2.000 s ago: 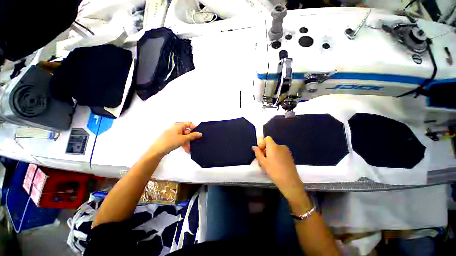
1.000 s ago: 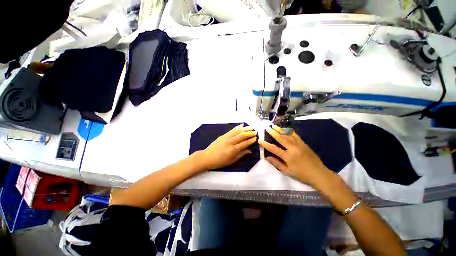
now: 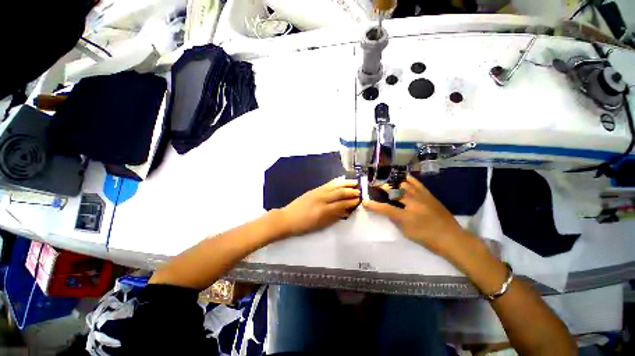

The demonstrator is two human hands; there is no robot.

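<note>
My left hand (image 3: 322,207) lies flat, palm down, on the right part of a navy-black cut panel (image 3: 296,182). My right hand (image 3: 411,208) lies on the edge of a second dark panel (image 3: 459,189), its fingertips just below the presser foot and needle area (image 3: 379,177). The two hands nearly meet at the gap between the panels. A third dark panel (image 3: 523,212) lies further right, its lower corner bent. The panels lie on the white backing strip (image 3: 390,247). The needle tip is hidden by the machine parts and fingers.
The white sewing machine head (image 3: 487,125) spans the upper right. A panel stack (image 3: 212,94) and a larger dark pile (image 3: 111,122) lie left, beside a grey round-grilled object (image 3: 35,153). A ruler strip (image 3: 362,278) runs along the front edge. A red crate (image 3: 80,274) stands below left.
Both hands moved together from the left panel's two ends to the panel gap under the machine head. Since one second ago the panels and backing have shifted up slightly, and the rightmost panel has bent.
</note>
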